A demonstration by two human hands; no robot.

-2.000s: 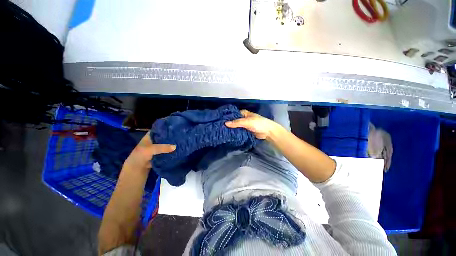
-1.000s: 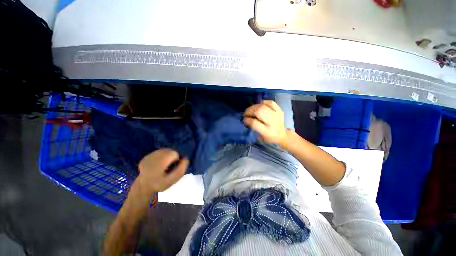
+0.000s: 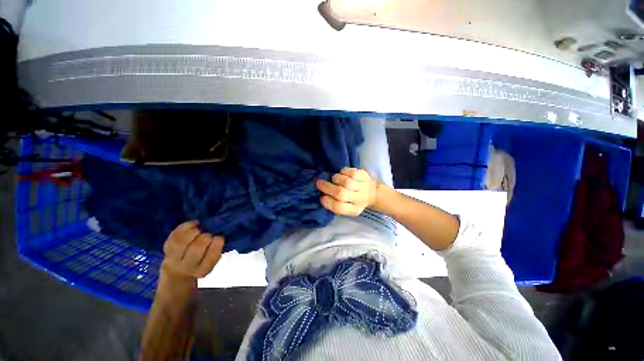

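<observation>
A navy blue garment lies across my lap and under the table edge, its gathered waistband stretched between my hands. My left hand grips the band's left end with curled fingers. My right hand pinches the band's right end. More navy cloth runs left from the garment over the blue plastic crate; I cannot tell where one piece ends and the other starts.
The white machine table with its ruler edge crosses the top, the machine head at upper right. A white seat board lies beside my legs. A blue bin with pale cloth and dark red cloth are at right.
The garment, bunched in both hands two seconds ago, is now spread wider on my lap. My hands have moved apart and grip its band. The view has shifted, showing more dark red cloth at right.
</observation>
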